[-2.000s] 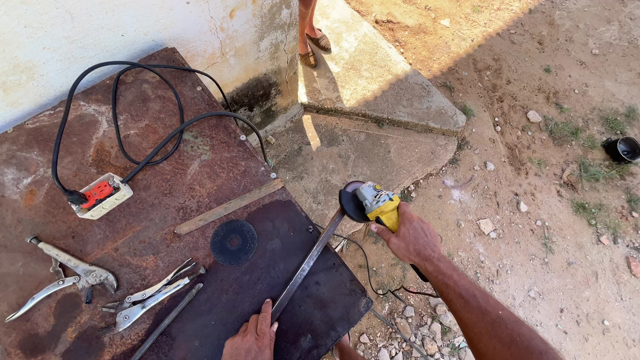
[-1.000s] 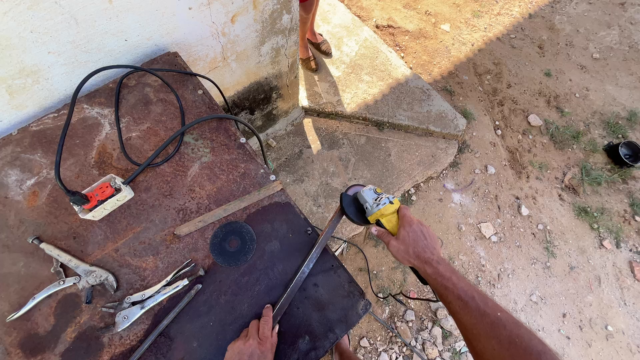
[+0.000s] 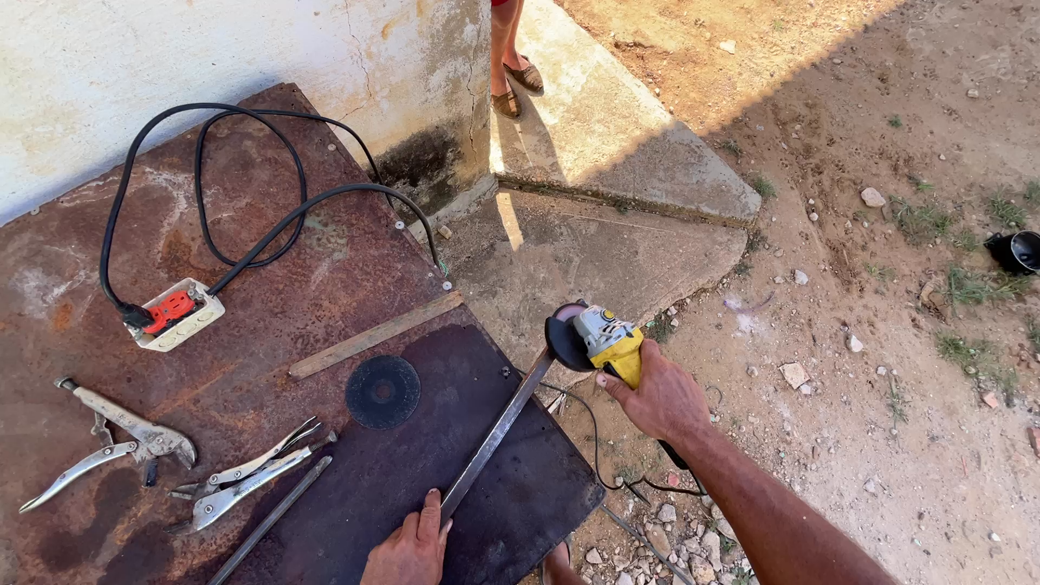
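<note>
My right hand (image 3: 662, 394) grips the yellow body of an angle grinder (image 3: 609, 341) beyond the table's right edge. The grinder's disc, with its dark guard, is at the far end of a flat metal bar (image 3: 497, 435); whether they touch cannot be told. My left hand (image 3: 410, 543) holds the near end of this bar down on the rusty metal table (image 3: 244, 390). A loose dark abrasive disc (image 3: 383, 392) lies left of the bar, beside a wooden strip (image 3: 375, 335). Two pairs of locking pliers (image 3: 134, 431), (image 3: 248, 479) and a metal rod (image 3: 272, 520) lie further left.
A red outlet in a pale box (image 3: 175, 315) sits on the table with a looped black cable (image 3: 122, 195). Beyond are a wall (image 3: 244, 49) and a concrete step (image 3: 609, 122), where a person's feet (image 3: 516, 85) stand. Stones (image 3: 699, 552) and a black container (image 3: 1016, 252) lie on the ground.
</note>
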